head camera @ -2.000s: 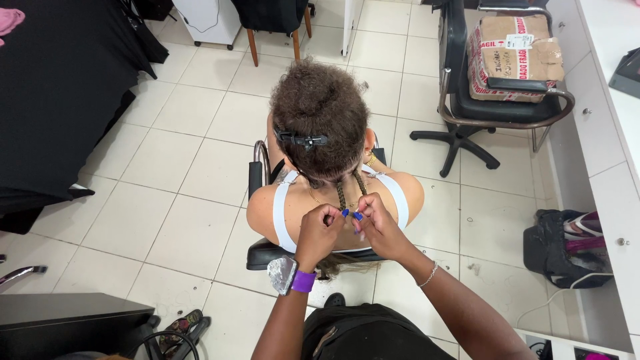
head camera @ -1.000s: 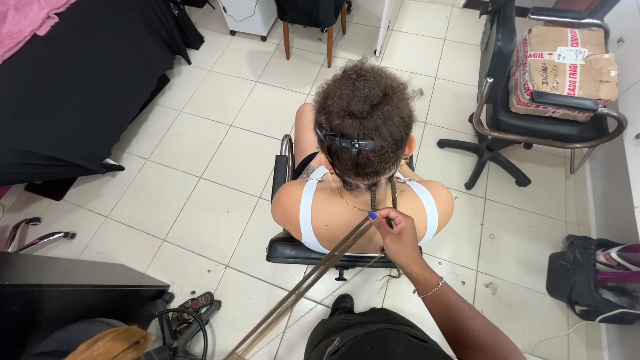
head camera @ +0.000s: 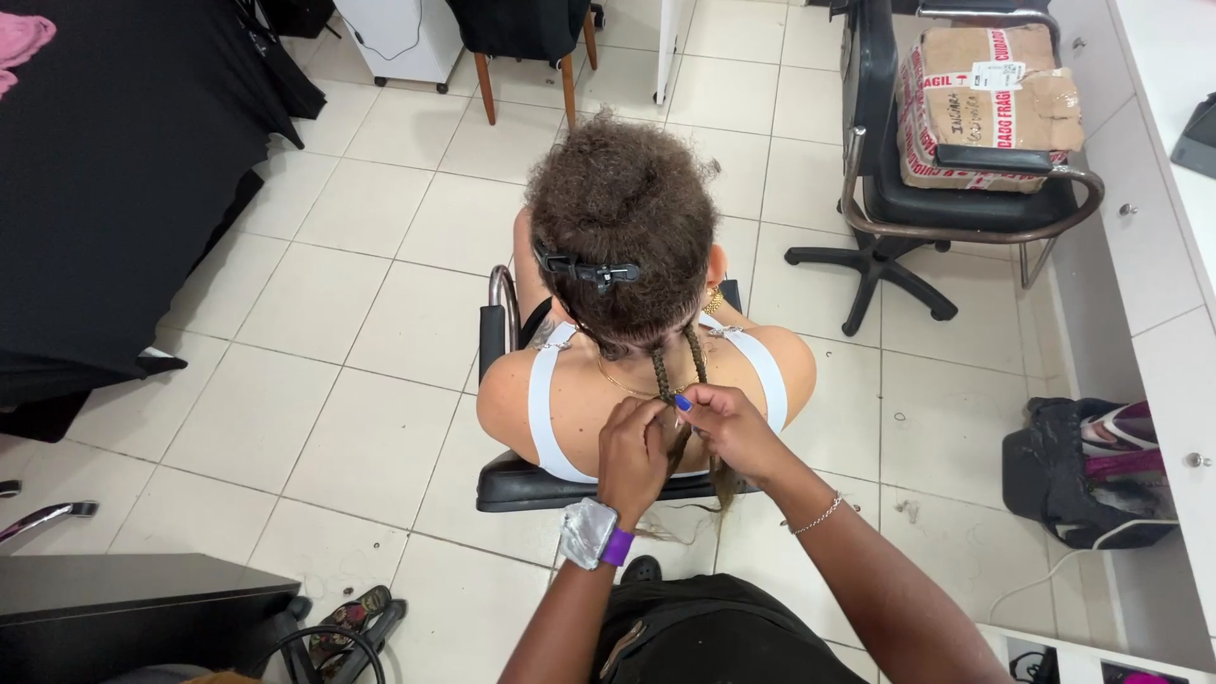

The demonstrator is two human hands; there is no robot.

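Observation:
A seated person with curly hair (head camera: 622, 204) faces away from me, a black hair clip (head camera: 598, 273) across the back of the head. Two thin braids (head camera: 662, 370) hang from the nape over the upper back. My left hand (head camera: 634, 456), below a wrist with a purple-banded watch (head camera: 594, 535), pinches the left braid low down. Against it, my right hand (head camera: 730, 429) has its fingertips on the same braid, a blue nail showing. Loose lengths of hair (head camera: 727, 484) hang beneath both hands. Exactly how the strands run between the fingers is hidden.
The person sits in a black armchair (head camera: 527, 484). At the upper right another black chair (head camera: 969, 204) bears a taped cardboard box (head camera: 983, 109). White drawers (head camera: 1140, 223) line the right side, near a black bag (head camera: 1054, 475). Black cloth (head camera: 123, 190) drapes at left; a dark cabinet (head camera: 142, 608) stands lower left.
My left hand, out of view one second ago, is back at the braid beside my right hand. The long strands then stretched toward the lower left now hang down below the hands.

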